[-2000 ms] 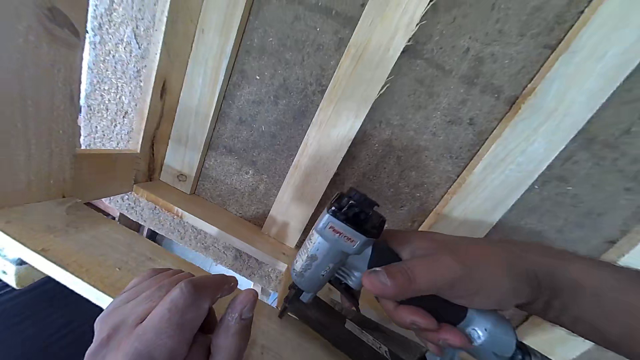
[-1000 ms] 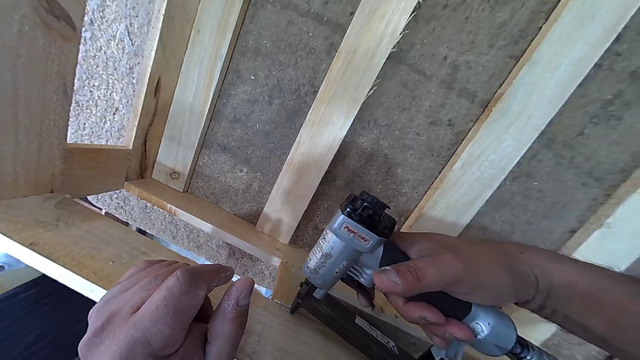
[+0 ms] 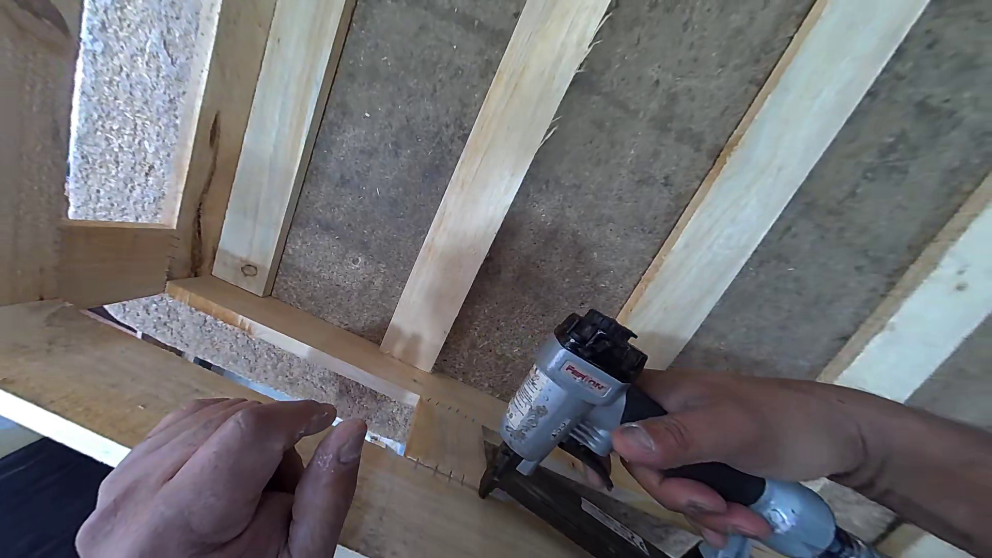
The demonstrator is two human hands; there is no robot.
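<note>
A pneumatic stapler [image 3: 570,395], silver and black, is gripped by my right hand [image 3: 713,449] around its black handle. Its nose points down at a small wooden block [image 3: 446,438] joined to the lower wooden rail [image 3: 418,504], and touches or nearly touches the wood there. Rows of staples show along the block's edges. My left hand [image 3: 225,480] is at the lower left over the rail, fingers curled, thumb and forefinger tips slightly apart with nothing visible between them. Its palm side is hidden.
Pale wooden slats [image 3: 496,186] run diagonally over the concrete floor [image 3: 411,116]. A wooden crosspiece [image 3: 302,329] meets the lower slat ends. At the left stand a wooden post [image 3: 225,139] and a corner block [image 3: 116,260]. Dark material [image 3: 46,496] lies at the lower left.
The stapler's nose has moved a little along the wooden joint relative to the block, with my right hand still around the handle. My left hand keeps its curled pose.
</note>
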